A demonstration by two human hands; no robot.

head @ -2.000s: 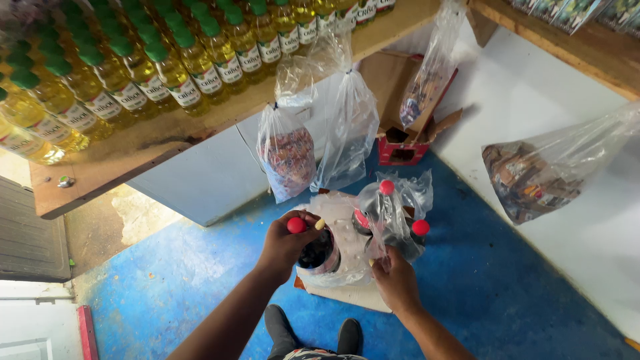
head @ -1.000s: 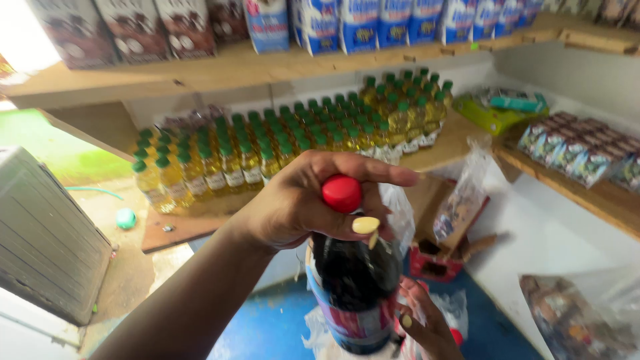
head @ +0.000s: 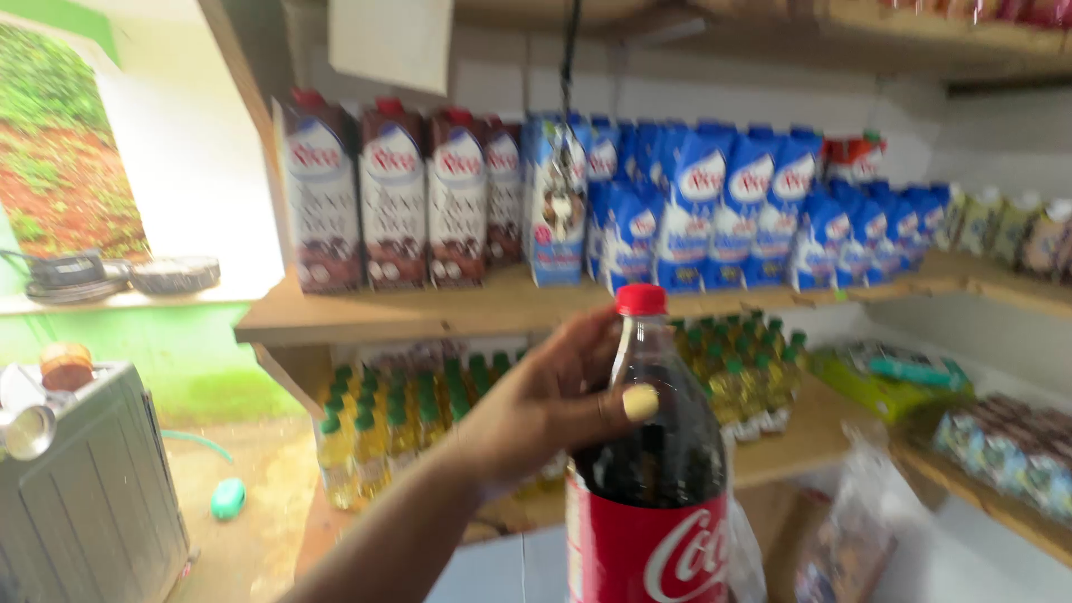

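Observation:
A large Coca-Cola bottle point(head: 649, 469) with a red cap and red label stands upright in the air in front of the shelves. My left hand point(head: 561, 394) grips it around the neck and shoulder, the thumb lying across the near side. Dark drink fills it to below the neck. Beyond the hand, on the lower shelf, are rows of cooking oil bottles with green caps point(head: 368, 444). My right hand is out of view.
The wooden shelf point(head: 469, 314) at mid height bears brown chocolate milk cartons point(head: 322, 201) and blue-and-white milk cartons point(head: 703, 209). A plastic bag point(head: 863, 519) hangs at the lower right. At the left are a grey appliance point(head: 100, 486) and a window opening.
The view has swung up from the floor to the shelves. My left hand has raised the cola bottle, which stood low near the feet among other bottles. My right hand has left the view.

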